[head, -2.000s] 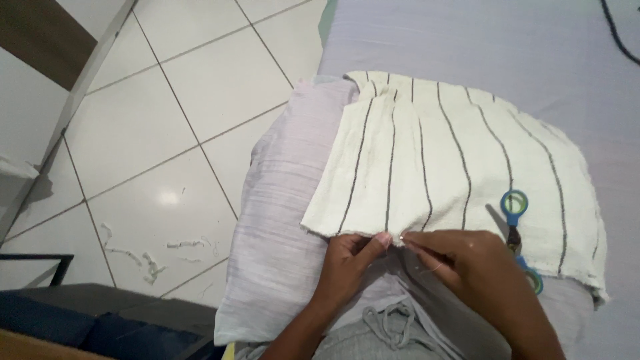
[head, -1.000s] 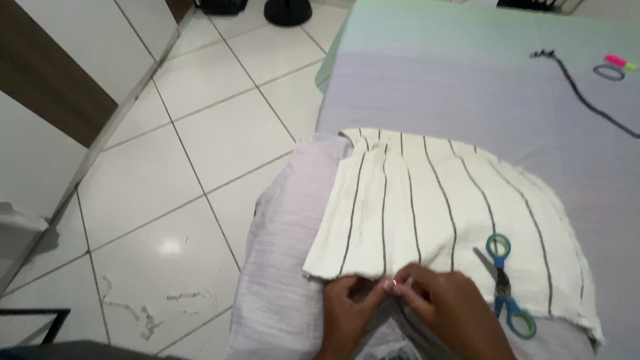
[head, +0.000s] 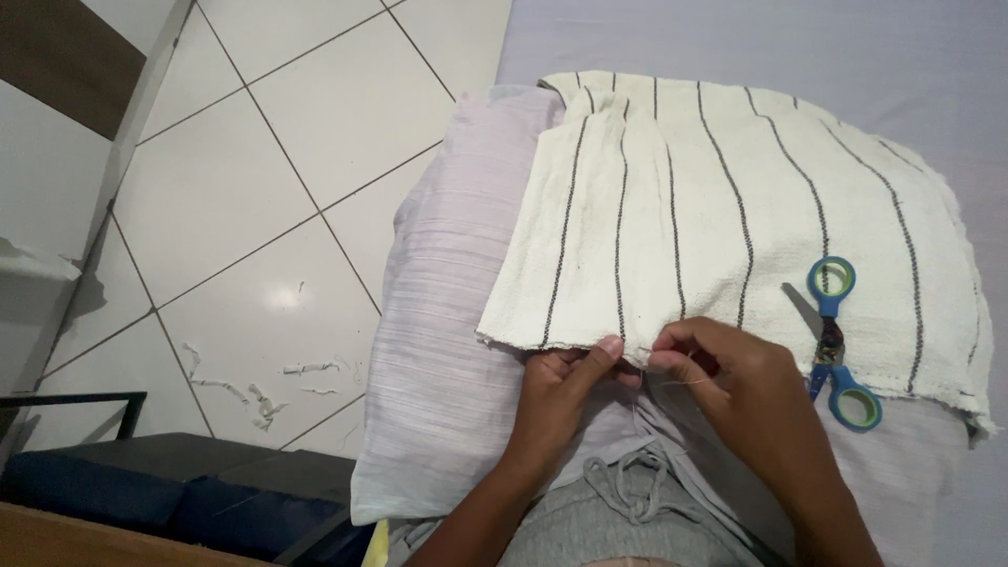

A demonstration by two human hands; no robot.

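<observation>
A white woven cloth with dark stripes [head: 709, 213] lies over a pale lilac pillow [head: 441, 315] on my lap. My left hand [head: 563, 386] pinches the cloth's near edge, thumb on top and fingers beneath. Just to its right, my right hand [head: 732, 370] has thumb and forefinger closed on a thin needle [head: 646, 350] at that edge, with a fine pale thread [head: 681, 383] trailing by the fingers. Scissors with blue and green handles [head: 831, 339] rest on the cloth's right part, near its lower edge.
The bed's lilac sheet [head: 709, 35] extends behind and right of the cloth. On the white tiled floor [head: 260, 197] at left lie frayed cloth scraps [head: 256, 402]. Dark blue boxy furniture [head: 181, 488] stands at lower left. Grey drawstring trousers [head: 622, 512] show below my hands.
My right hand has drawn slightly away from the left fingertips since one second ago. The left hand still holds the cloth's edge. The view has tilted down again.
</observation>
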